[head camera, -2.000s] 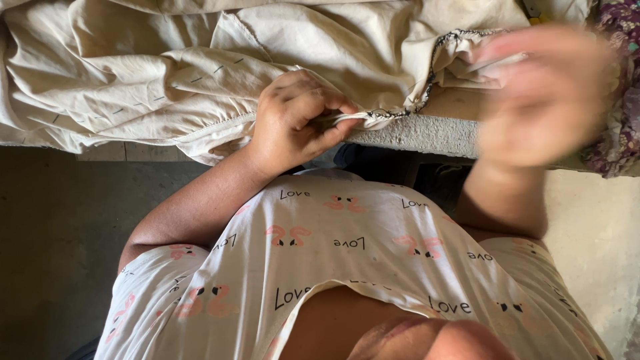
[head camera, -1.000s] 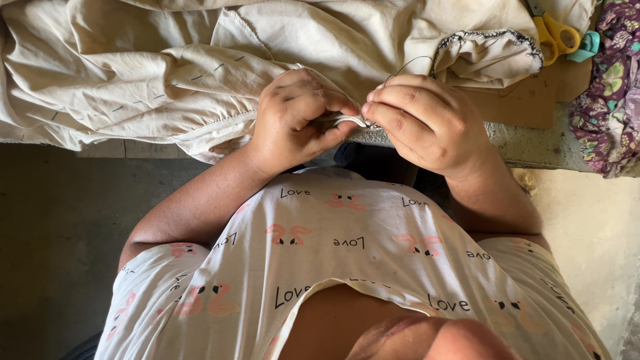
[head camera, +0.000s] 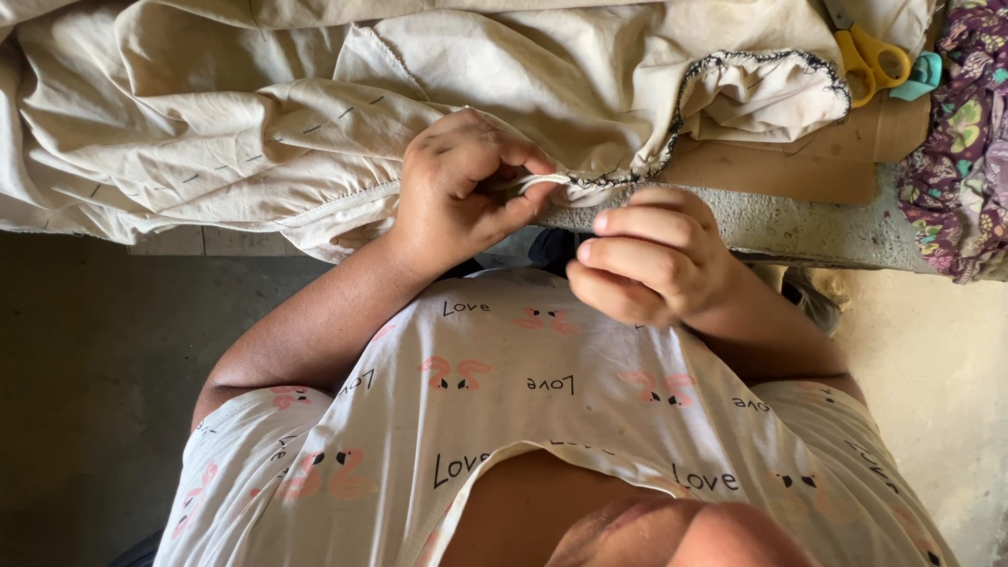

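Cream fabric (head camera: 504, 63) lies in folds across the ledge, with dark stitches along its curved edge (head camera: 677, 118) and dark dashes of thread at the left. My left hand (head camera: 465, 189) pinches that edge between thumb and fingertips, at the left end of the dark stitching. Just right of and below it, my right hand (head camera: 654, 260) is curled, its fingertips drawn together near the front of the ledge. Whether a needle or thread is between those fingers cannot be made out.
Yellow-handled scissors (head camera: 870, 63) and a small teal object (head camera: 920, 76) are at the upper right. Brown cardboard (head camera: 787, 169) lies under the fabric on the rough concrete ledge (head camera: 803, 228). A purple floral cloth (head camera: 957, 142) hangs over the right end.
My right hand was blurred and raised at the right, then met my left hand at the fabric edge, and is now lower and apart from it. My left hand keeps its pinch.
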